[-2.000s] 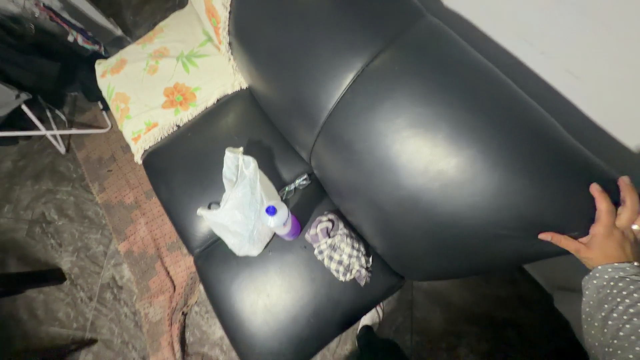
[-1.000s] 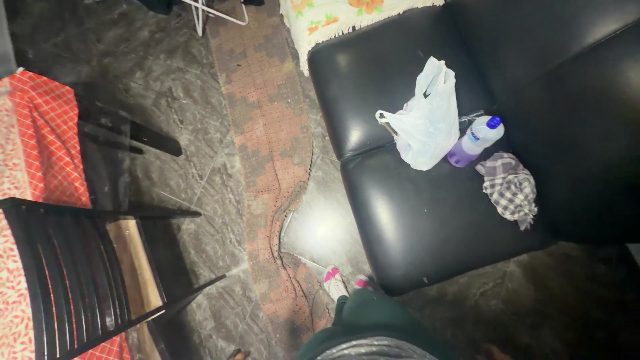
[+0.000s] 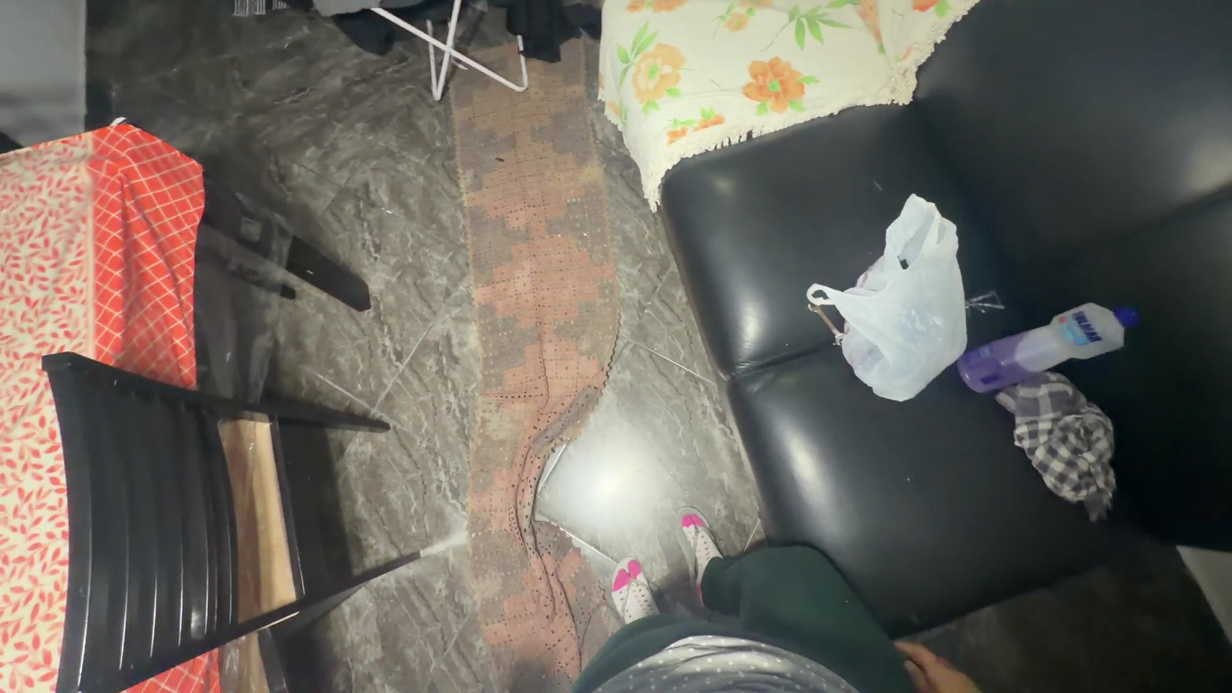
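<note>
At the bottom edge, beside the dark green trousers, part of my right hand (image 3: 934, 668) shows; its fingers are mostly cut off by the frame. My left hand is out of view. On the black sofa seat (image 3: 857, 491) stands a white plastic bag (image 3: 910, 308). A plastic bottle with purple liquid and a blue cap (image 3: 1049, 346) lies to the bag's right, and a crumpled checkered cloth (image 3: 1064, 438) lies just below the bottle.
A long crocheted rug (image 3: 539, 279) lies rumpled on the dark tiled floor. At left are a black slatted chair (image 3: 144, 520) and a table with a red patterned cloth (image 3: 144, 250). A white-legged rack (image 3: 448, 48) stands at the top. A floral cover (image 3: 731, 77) drapes the sofa.
The view has swung left and down to the floor. My right hand, on the sofa's backrest two seconds ago, is now down beside my leg.
</note>
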